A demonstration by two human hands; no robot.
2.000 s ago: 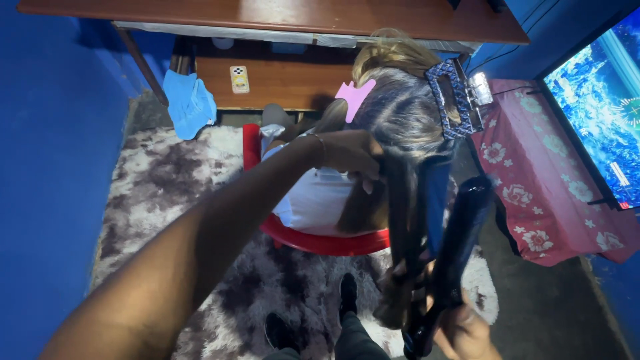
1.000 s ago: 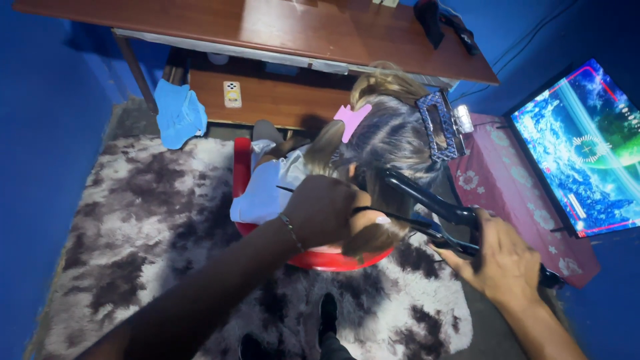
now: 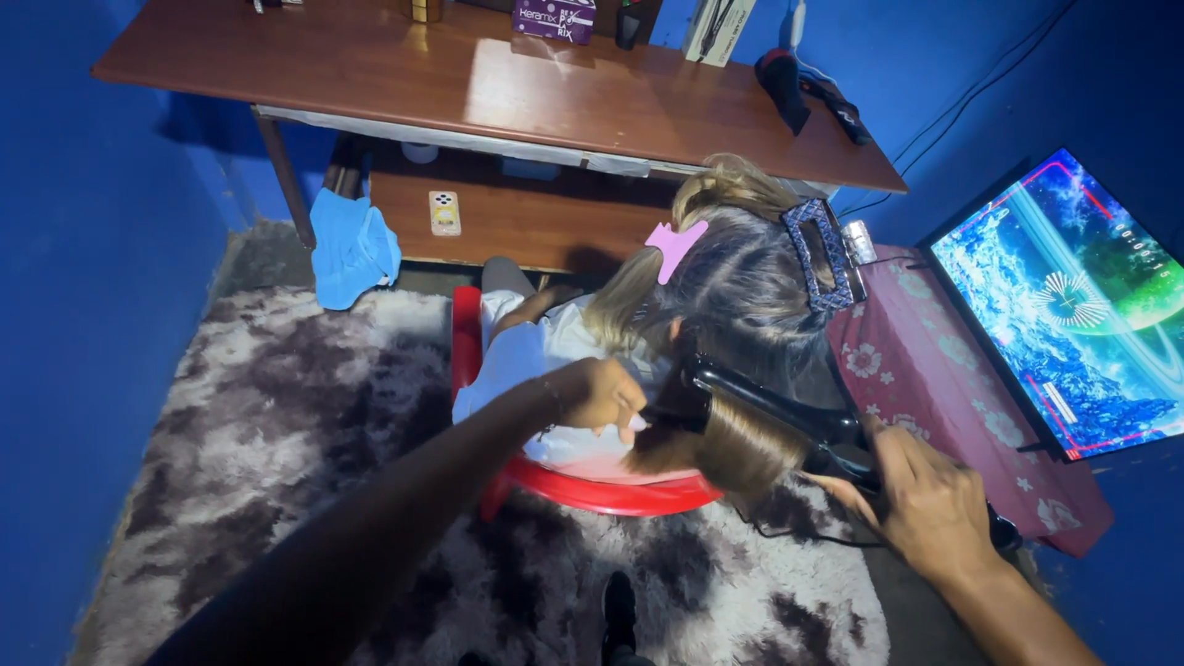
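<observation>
My right hand (image 3: 930, 495) is closed around the handle of a black hair straightener (image 3: 777, 402), whose plates lie across a section of brown hair (image 3: 749, 444). That section bends over and below the plates. My left hand (image 3: 601, 398), to the left of it, grips a slim dark tool, likely a comb, partly hidden by fingers and hair. The seated person's head (image 3: 740, 268) is seen from behind and above. A pink claw clip (image 3: 675, 250) sits on the left side of the hair, a patterned blue rectangular clip (image 3: 821, 254) on the right.
The person sits in a red chair (image 3: 610, 495) on a shaggy rug (image 3: 342, 462). Ahead stands a wooden table (image 3: 370, 69) with a hair dryer (image 3: 782, 88) on top. A lit screen (image 3: 1064, 296) stands right, by a floral pink cloth (image 3: 888, 370). A cord hangs below the straightener.
The straightener, pointing steeply down two seconds ago, now lies across the hair, a broad section draped over it. My left hand has moved away from the head. The view has tilted up.
</observation>
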